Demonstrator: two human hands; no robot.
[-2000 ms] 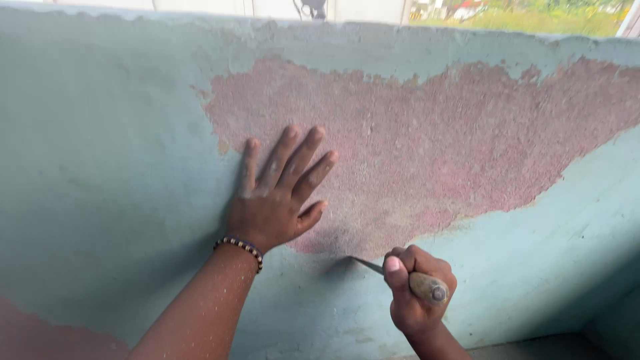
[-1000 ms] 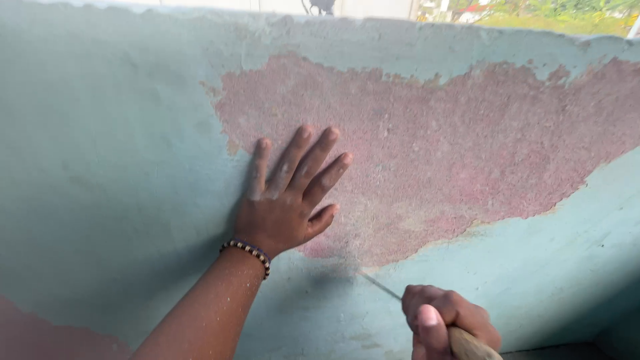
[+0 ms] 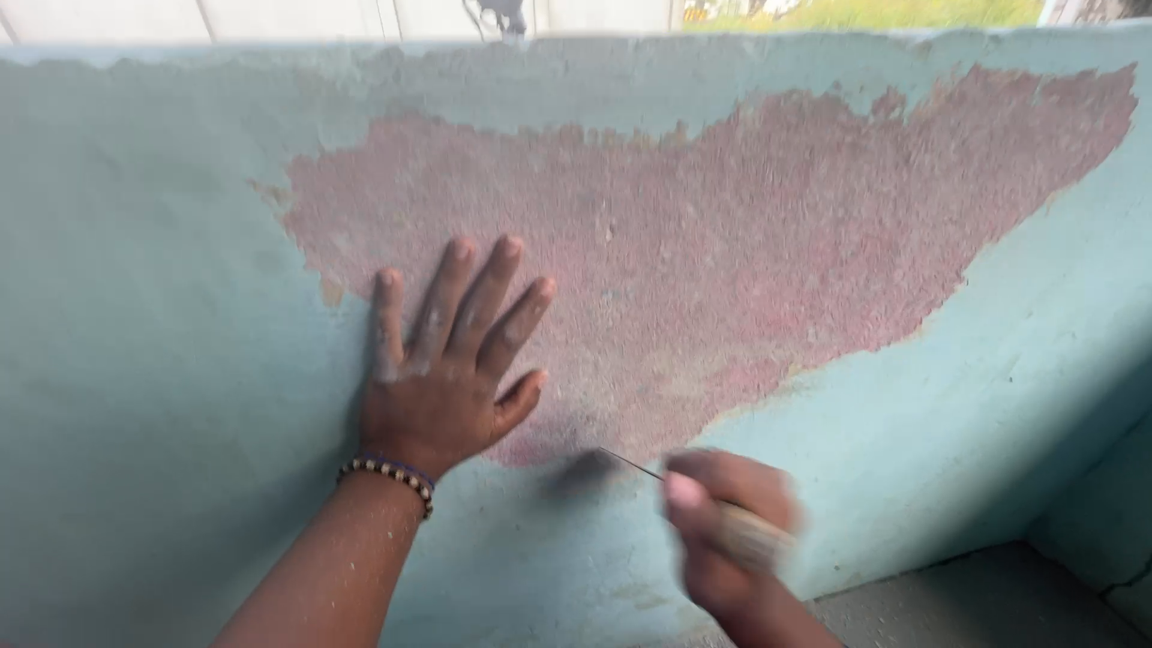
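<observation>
My left hand (image 3: 441,378) lies flat on the wall (image 3: 162,315) with its fingers spread, partly over the pinkish bare patch (image 3: 684,234) where the pale blue-green paint is gone. A beaded bracelet circles that wrist. My right hand (image 3: 733,531), blurred by motion, grips the wooden handle of a thin-bladed scraping tool (image 3: 751,537). The blade points up and left, and its tip is at the lower edge of the patch, right of my left hand. Whether the tip touches the wall cannot be told.
The wall's uneven top edge (image 3: 576,40) runs across the view, with pale panels (image 3: 288,20) and greenery (image 3: 837,13) beyond. At the lower right is a grey floor (image 3: 945,585), beside a darker adjoining wall (image 3: 1098,531) with a crack.
My right hand and the tool have moved up and left since one second ago, bringing the blade tip back to the patch's lower edge. My left hand stays pressed to the wall.
</observation>
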